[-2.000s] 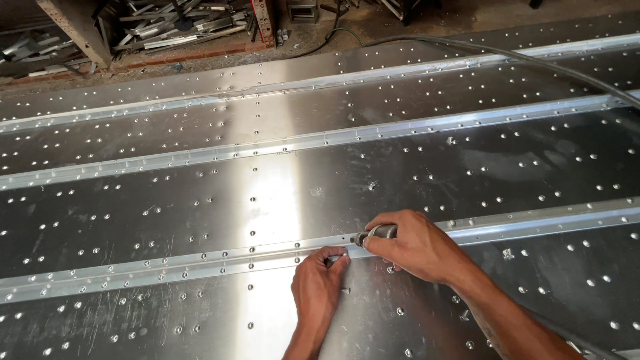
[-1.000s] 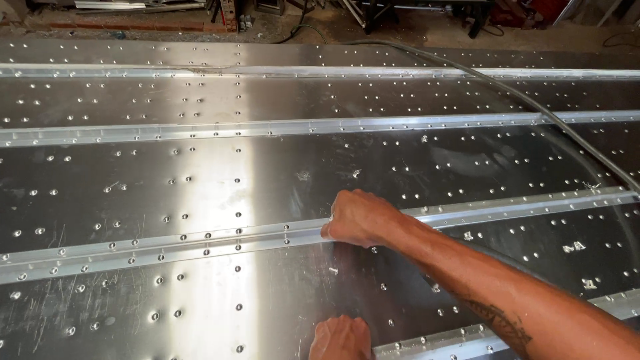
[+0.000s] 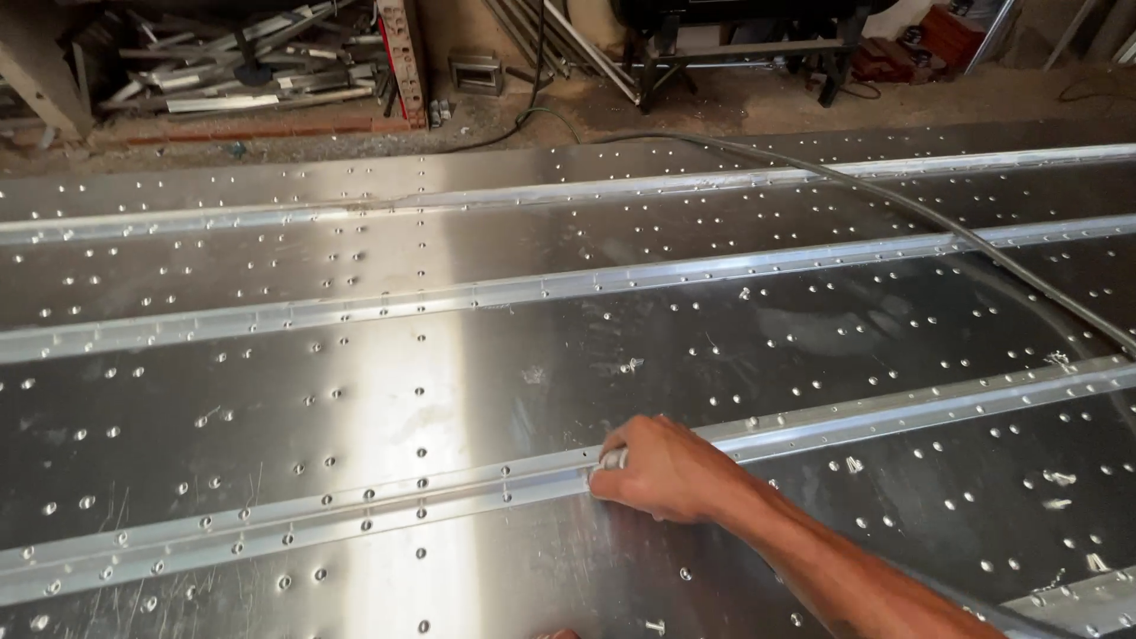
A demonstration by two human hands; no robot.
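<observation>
My right hand point(image 3: 661, 470) is closed around a small metallic cylindrical tool point(image 3: 612, 458), whose end is at the nearest aluminium channel rail point(image 3: 479, 484). Most of the tool is hidden in the fist. Only a fingertip or knuckle of my left hand point(image 3: 559, 634) shows at the bottom edge, so what it holds is hidden. The rail runs across a riveted sheet-metal panel point(image 3: 532, 382), with rivets or fasteners along both of its flanges to the left of my right hand.
More aluminium rails point(image 3: 568, 284) cross the panel farther off. A hose point(image 3: 932, 217) lies over it at the right. Loose metal fasteners point(image 3: 854, 464) are scattered on the sheet. Beyond its far edge are metal offcuts point(image 3: 257, 58), a hollow brick point(image 3: 404, 62) and a dark metal stand point(image 3: 745, 53).
Two seconds ago both hands were together at the near rail, the right on a dark tool. My left hand has since dropped to the bottom edge, while my right hand stays at the rail.
</observation>
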